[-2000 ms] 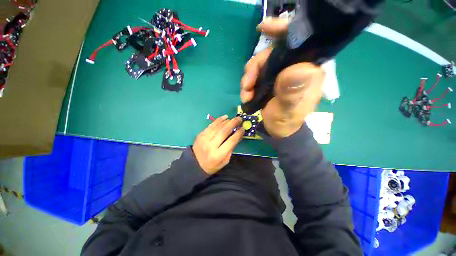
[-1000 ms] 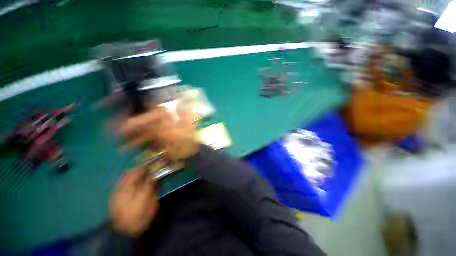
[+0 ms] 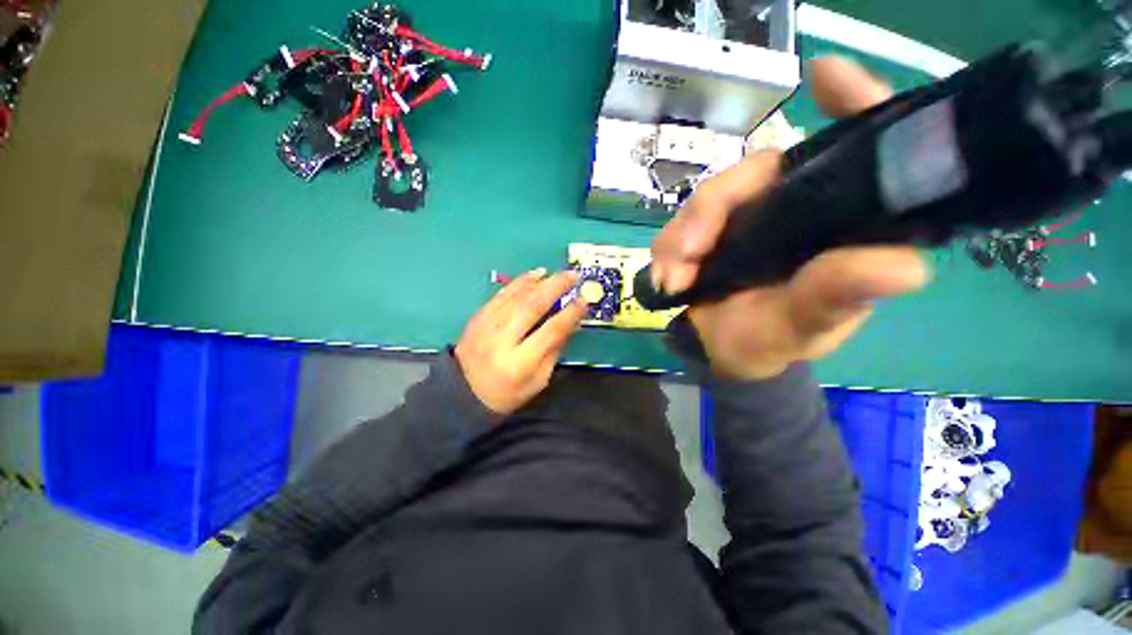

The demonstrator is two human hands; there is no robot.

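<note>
My right hand (image 3: 770, 292) is closed around the black electric screwdriver (image 3: 857, 180), which slants down to the left with its tip end over the right part of the yellow fixture plate (image 3: 629, 258). A small black circuit board (image 3: 601, 293) with a pale yellow centre lies on the plate's left part. My left hand (image 3: 515, 344) rests with its fingertips on the board's left edge. A short red lead (image 3: 499, 278) shows beyond the left fingers. The screwdriver's bit is hard to make out.
The grey-white screw feeder (image 3: 703, 72) stands behind the plate. A tangle of boards with red leads (image 3: 400, 181) lies left, a smaller group (image 3: 1023, 258) right. A cardboard box (image 3: 93, 161) is at far left. Blue bins (image 3: 245, 428) sit below the bench edge; the right one holds white parts (image 3: 953, 478).
The view swung right, then came back. Compared with the first frame, the screwdriver leans further right, its lower end is off the board, and the feeder is in clearer view.
</note>
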